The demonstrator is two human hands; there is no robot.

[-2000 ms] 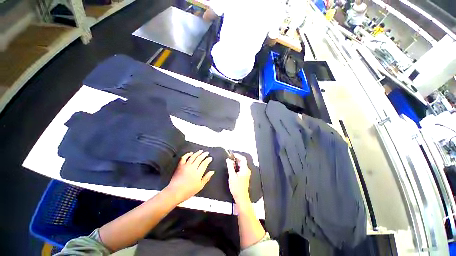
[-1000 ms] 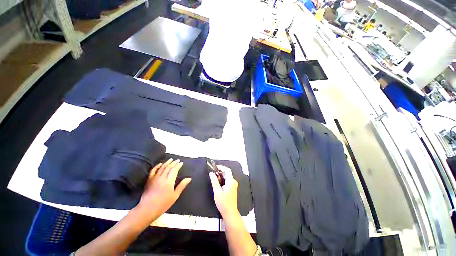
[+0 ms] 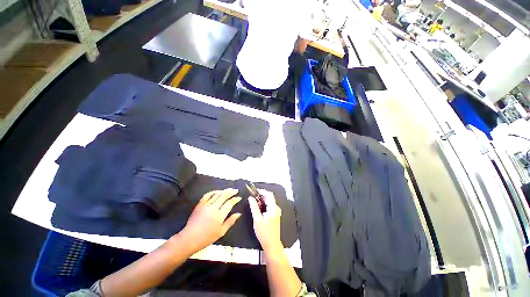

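Observation:
Dark garment panels (image 3: 192,229) lie in a near stack on the white tabletop (image 3: 35,194). My left hand (image 3: 214,216) rests flat on the stack with fingers spread, holding nothing. My right hand (image 3: 266,220) is just to its right over the same stack, closed around small thread snips (image 3: 254,192) whose two short blades point away from me and look slightly apart. A turned-back heap of panels (image 3: 125,168), with a welt pocket slit (image 3: 157,174), lies left of my hands. Whether the blades touch a thread cannot be seen.
A second panel stack (image 3: 203,125) lies along the far table edge. A hanging panel bundle (image 3: 354,203) is at the right. A blue plastic crate (image 3: 58,264) is below left; another blue crate (image 3: 308,93) stands beyond. A person in white (image 3: 264,52) sits ahead.
The camera view has shifted. Since one second ago my left hand has moved right across the stack, away from the turned-back heap and closer to my right hand. The snips remain in my right hand.

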